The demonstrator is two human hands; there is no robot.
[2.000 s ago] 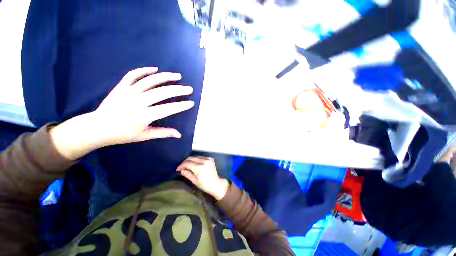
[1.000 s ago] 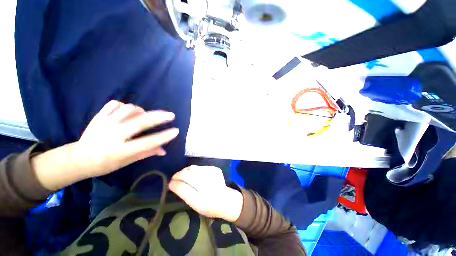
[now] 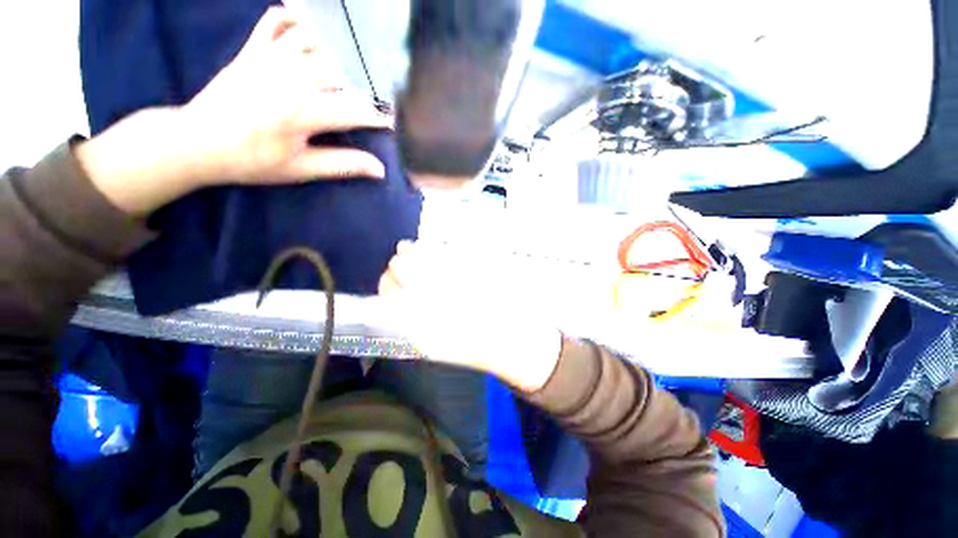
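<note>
A dark navy garment panel (image 3: 305, 236) lies on the white table at the left, its near edge close to the table's front edge. My left hand (image 3: 263, 126) rests on it, palm down, fingers apart. My right hand (image 3: 462, 315) is overexposed; its fingertips are closed on the panel's right edge. The white and blue sewing machine (image 3: 819, 116) arches above and to the right. The needle area is small and partly hidden behind a blurred dark part (image 3: 452, 95) of the machine.
Snips with red-orange and yellow handles (image 3: 664, 252) lie on the table to the right. Dark and white cloth pieces (image 3: 861, 347) hang at its right end. A blue bin (image 3: 95, 420) is below left; a red object (image 3: 738, 431) is below right. A brown cord (image 3: 328, 315) hangs from my top.
The panel has moved away from my lap onto the table, showing the table's front edge. Both hands have moved forward. My view has shifted, and the machine head looks closer.
</note>
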